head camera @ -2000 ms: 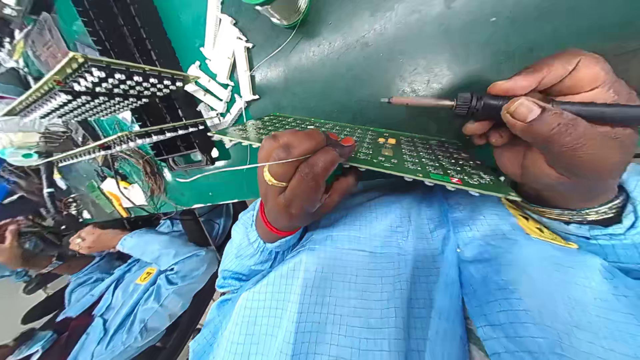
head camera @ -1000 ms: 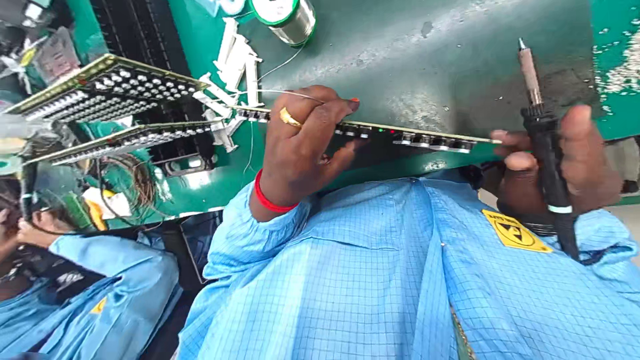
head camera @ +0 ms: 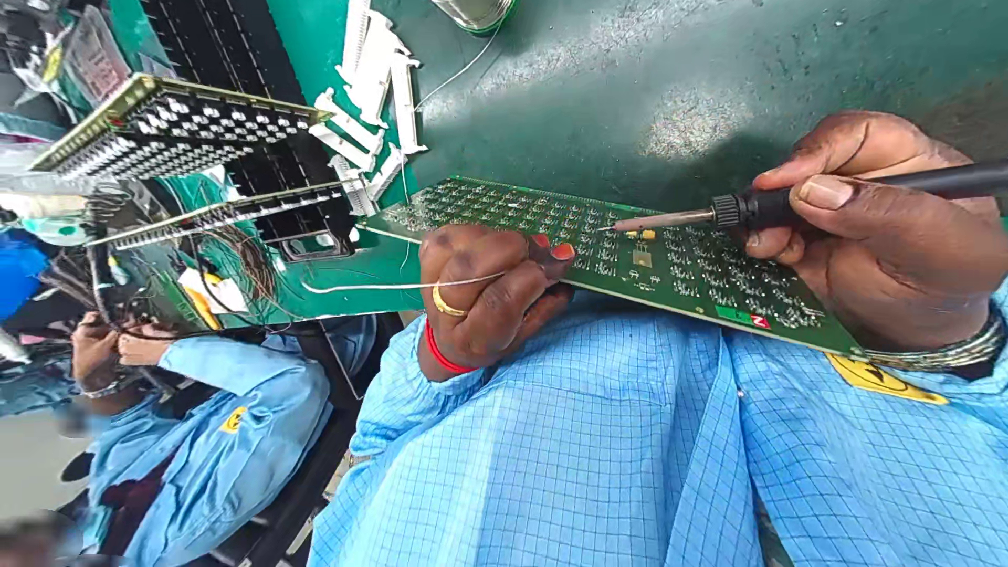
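Observation:
A green printed circuit board (head camera: 669, 264), dense with solder joints, lies tilted in front of my body. My left hand (head camera: 488, 295), with a gold ring and red wrist thread, is closed over its near left part, a length of solder wire (head camera: 370, 289) running from the fingers to the left. In my right hand (head camera: 890, 228) is a soldering iron (head camera: 756, 211) with a black handle, its tip pointing left over the board near a small yellow component (head camera: 642, 235). Whether the tip touches a joint I cannot tell.
White plastic connector parts (head camera: 378, 75) are piled beyond the board, near a solder wire spool (head camera: 476, 12). Two more circuit boards (head camera: 213, 126) stand at the left by a black rack (head camera: 228, 63). A co-worker's blue sleeve (head camera: 228, 370) and hands are at lower left, beside loose wires (head camera: 252, 264).
The board was nearly edge-on a second ago; its joint-covered face now shows. My right hand has brought the iron from upright beside the board to over it, tip pointing left.

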